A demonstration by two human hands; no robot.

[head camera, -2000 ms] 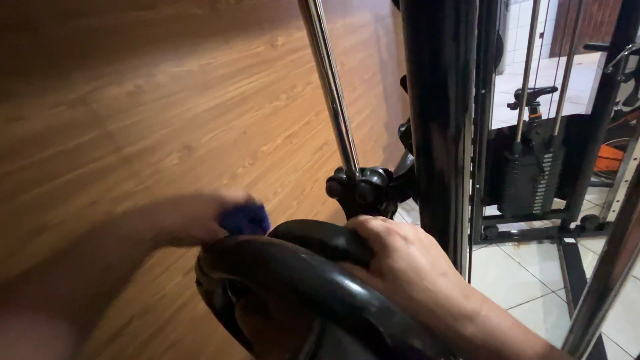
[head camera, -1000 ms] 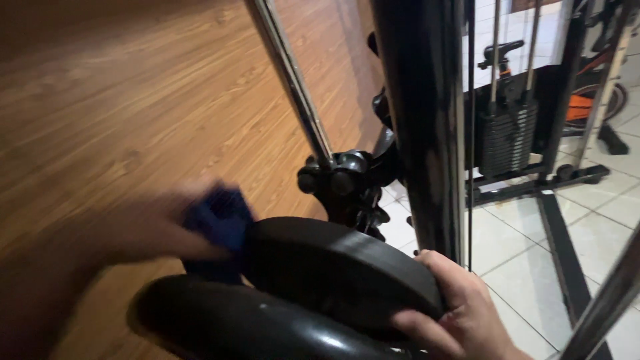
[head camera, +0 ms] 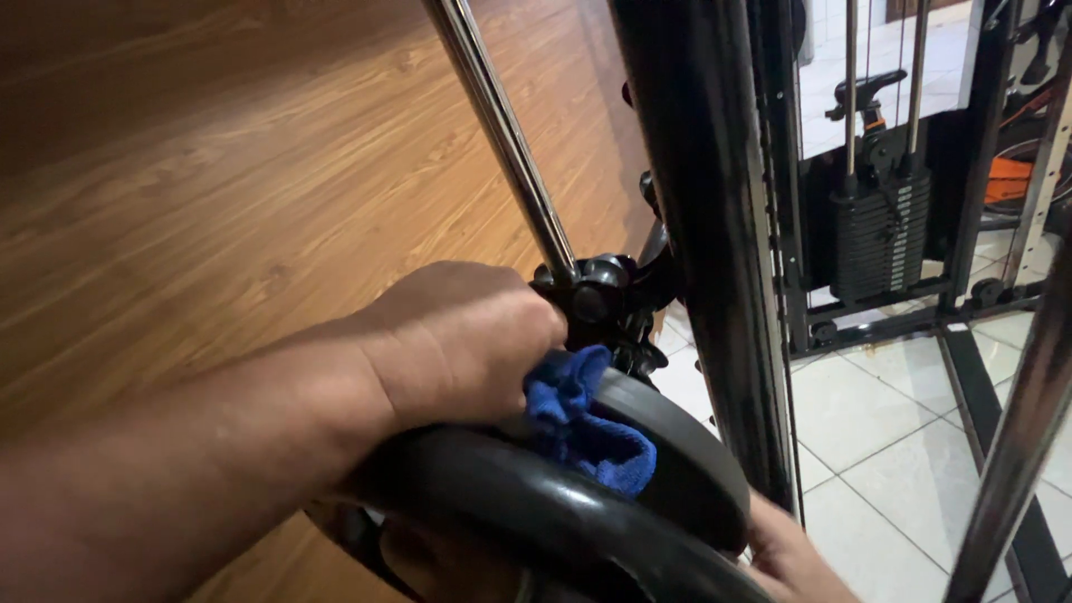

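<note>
My left hand [head camera: 481, 339] is closed on a bunched blue cloth [head camera: 590, 427], which lies against the face of a black weight plate [head camera: 695, 452]. At the plate's lower right edge is my right hand [head camera: 779, 544]; its fingers are partly hidden behind the plate and seem to hold its rim. A thick, glossy black curved part [head camera: 536, 494] runs in front of the plate, below my left forearm. Behind my left hand, a chrome rod [head camera: 511, 142] ends at a cluster of black fittings [head camera: 599, 285].
A thick black upright [head camera: 703, 209] rises just right of the plate. Wood-grain panelling [head camera: 276, 167] spans the left side. Beyond stand a machine with a weight stack [head camera: 883, 226] and an orange part [head camera: 1007, 180], over white floor tiles [head camera: 888, 444]. A metal bar [head camera: 1013, 435] slants at right.
My left hand, with the blue cloth, has moved right, from the plate's left edge onto its face. My right hand has stayed by the plate's right edge and is now more hidden.
</note>
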